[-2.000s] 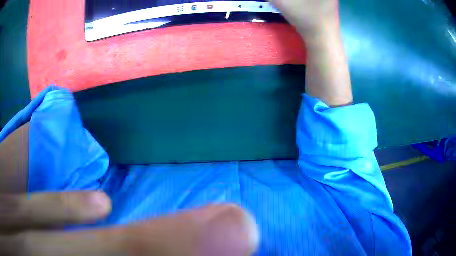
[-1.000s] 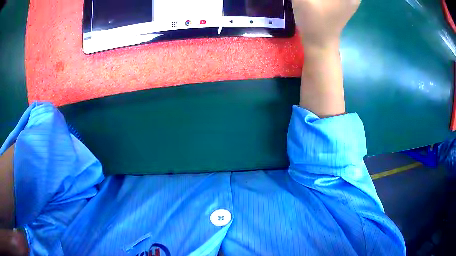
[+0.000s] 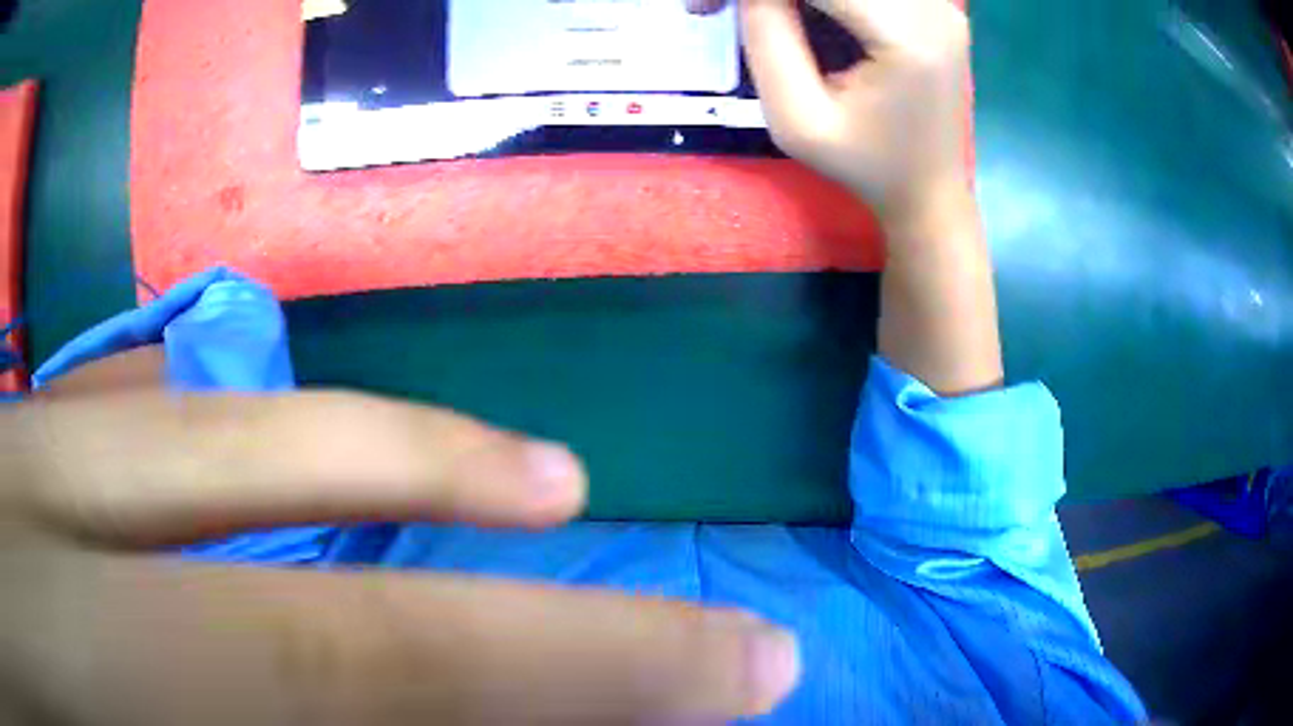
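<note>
A tablet lies on an orange-red foam pad at the top, its far part cut off by the frame. Its lit screen shows a pale pop-up box on a dark background, above a light bar with small icons. My right hand is over the tablet's right part, fingers bent and apart, a fingertip at the pop-up's upper right; it holds nothing visible. Two blurred fingers of my left hand reach in from the left, large and close to the camera, apart, with nothing between them. The rest of that hand is cut off.
The pad lies on a glossy green surface. Another orange-red edge shows at the far left, with a thin blue cord near it. My light blue sleeves and smock fill the bottom. Dark floor with a yellow line shows at the lower right.
My left fingers, almost out of view a second ago, are large in the foreground again. My right fingers now reach over the screen. The pop-up looks different, and the tablet and pad sit lower and further right.
</note>
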